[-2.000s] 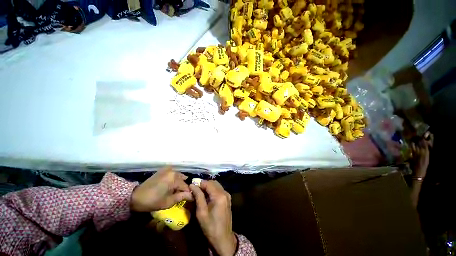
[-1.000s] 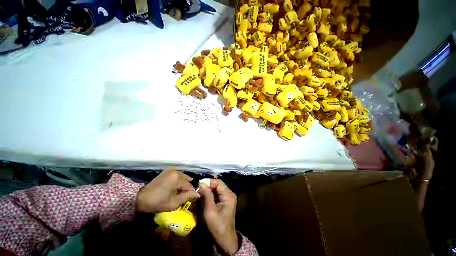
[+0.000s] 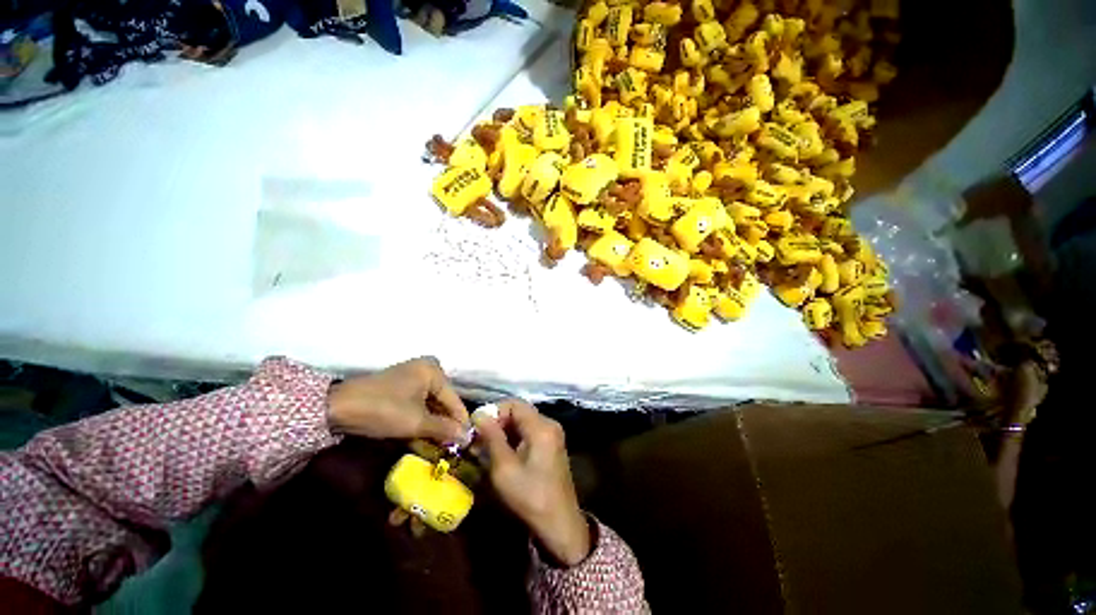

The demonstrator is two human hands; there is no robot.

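A yellow plush keychain toy (image 3: 429, 493) with brown limbs hangs below my fingertips, in front of the table's near edge. Its short yellow strap and small silvery clasp (image 3: 452, 452) show at its top. My left hand (image 3: 403, 400) is closed on the clasp end of the toy. My right hand (image 3: 529, 466) pinches a small white piece (image 3: 486, 413) between thumb and finger, close beside the left fingertips. The thin strand is too fine to make out. A sparse heap of loose loop fasteners (image 3: 487, 255) lies on the white table (image 3: 144, 240).
A large pile of yellow toys (image 3: 721, 180) spills from a tipped carton (image 3: 949, 108). A greyish sheet (image 3: 315, 234) lies on the table. Blue plush toys (image 3: 216, 30) lie at the far left. An open brown carton (image 3: 877, 517) stands at right, near another person's arm (image 3: 1017, 402).
Both hands have moved slightly up, nearer the table edge. The toy now hangs lower from the fingers, turned somewhat, with its clasp showing. The view has shifted slightly.
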